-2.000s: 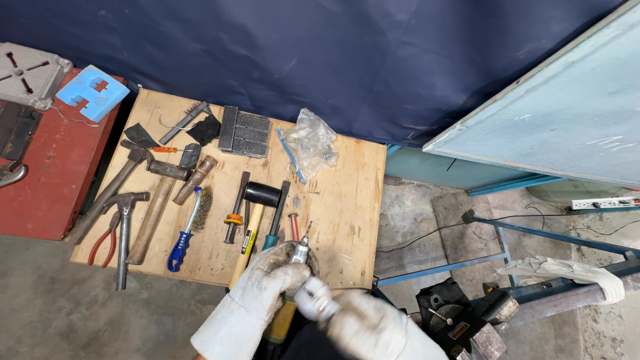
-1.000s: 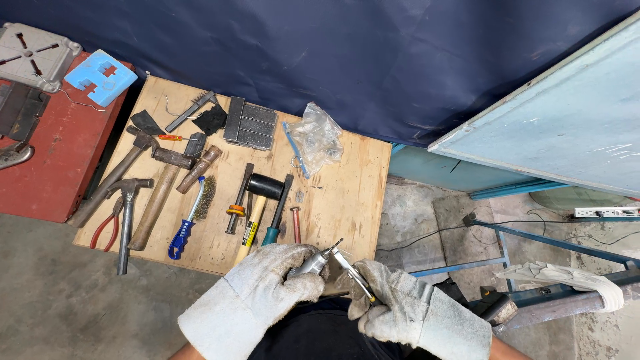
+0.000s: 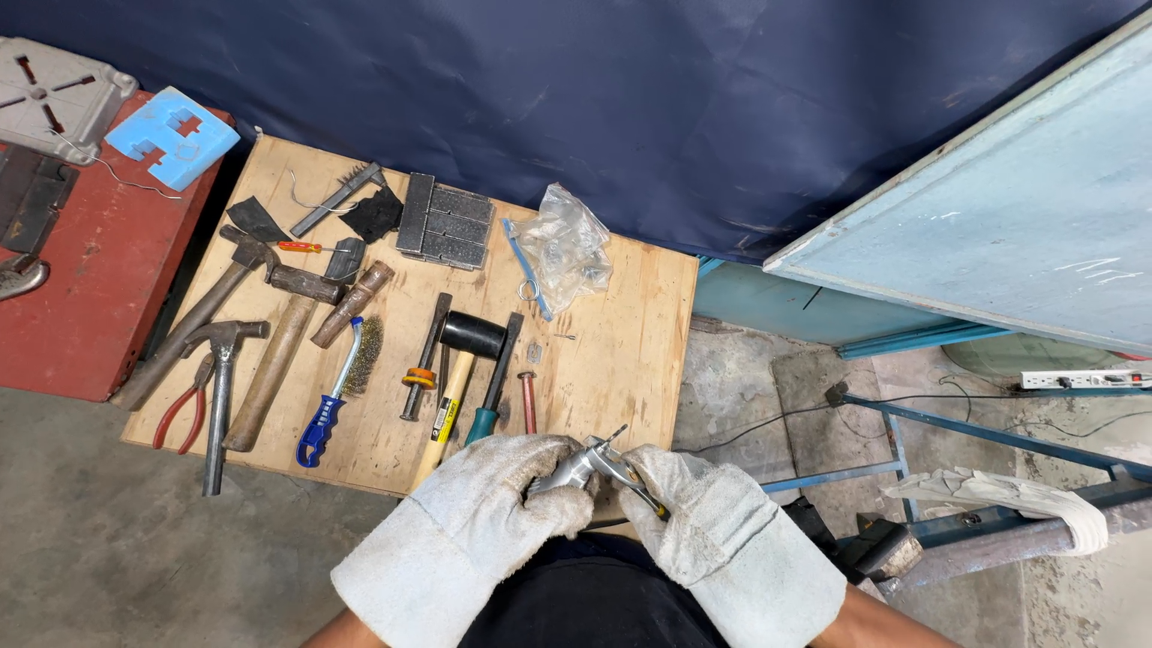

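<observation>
Both my hands wear pale leather work gloves and meet near the table's front edge. My left hand [image 3: 504,499] is closed round a small metal air tool [image 3: 571,470], with a thin bit pointing up and away from its head. In my right hand [image 3: 697,508] is a small open-ended wrench [image 3: 619,466], its jaw against the tool's head near the bit. Just beyond my hands lie a red-handled punch or bolt [image 3: 528,402], a teal-handled chisel or screwdriver [image 3: 483,423] and a black rubber mallet [image 3: 474,335].
On the wooden table [image 3: 630,351] lie a wire brush [image 3: 328,414], a claw hammer [image 3: 223,360], red-handled pliers [image 3: 186,414], a sledgehammer [image 3: 288,351], dark metal blocks [image 3: 445,220] and a plastic bag [image 3: 565,247]. A blue metal frame [image 3: 990,432] stands at right, a red cabinet [image 3: 90,297] at left.
Two seconds ago my right hand was blurred at the air tool's body. Since then the wrench has come to show in my right hand, with its jaw now at the tool's head.
</observation>
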